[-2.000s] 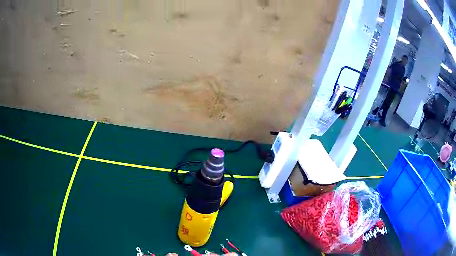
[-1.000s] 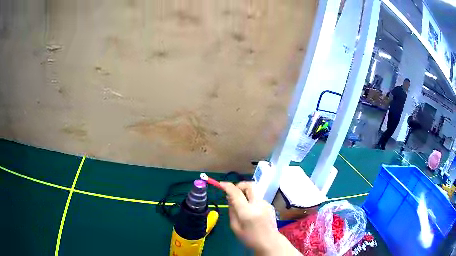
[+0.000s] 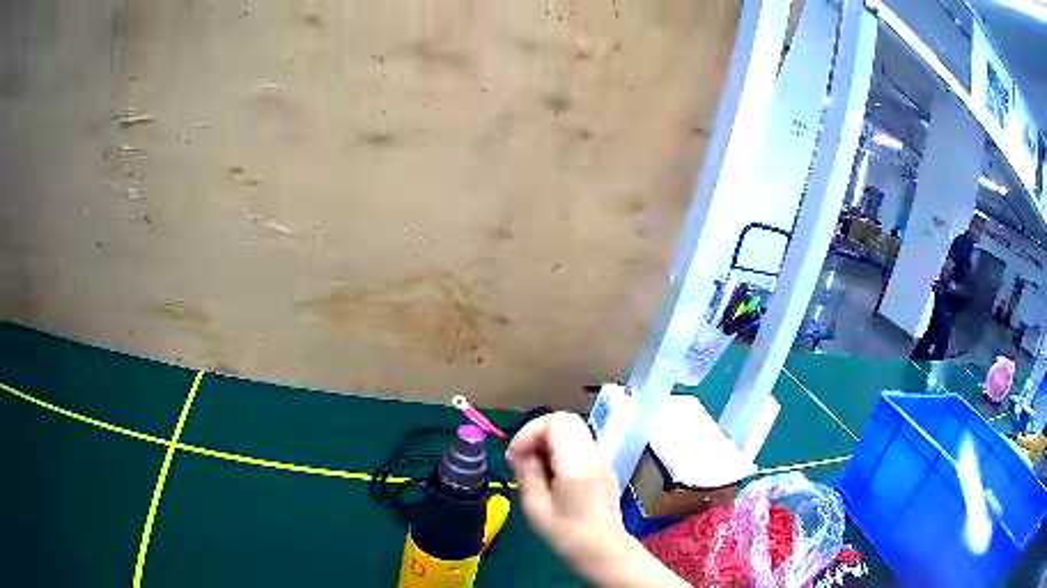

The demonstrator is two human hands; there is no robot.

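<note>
The heat gun (image 3: pixel 450 505) stands nozzle up on the green mat, its yellow body cut off by the bottom edge. My right hand (image 3: pixel 563 488), bare, is just right of the nozzle, fingers closed on a cable lead. The lead's red sleeve (image 3: pixel 482 422) and silver ring terminal (image 3: pixel 460 403) point up and left, just above the pink-purple nozzle tip. The lead's wire is hidden by my hand. My left hand is not in view.
A bag of red heat-shrink sleeves (image 3: pixel 718 548) lies at the lower right, before a cardboard box (image 3: pixel 660 488). A blue tote (image 3: pixel 907 494) stands farther right. White posts (image 3: pixel 706 230) rise behind the box. A plywood panel (image 3: pixel 344 184) backs the mat. A person (image 3: pixel 951 293) is far right.
My right hand has come up from the bottom edge with one lead to the nozzle. Since a second ago, the ring end has tilted more upright. The distant person has shifted right.
</note>
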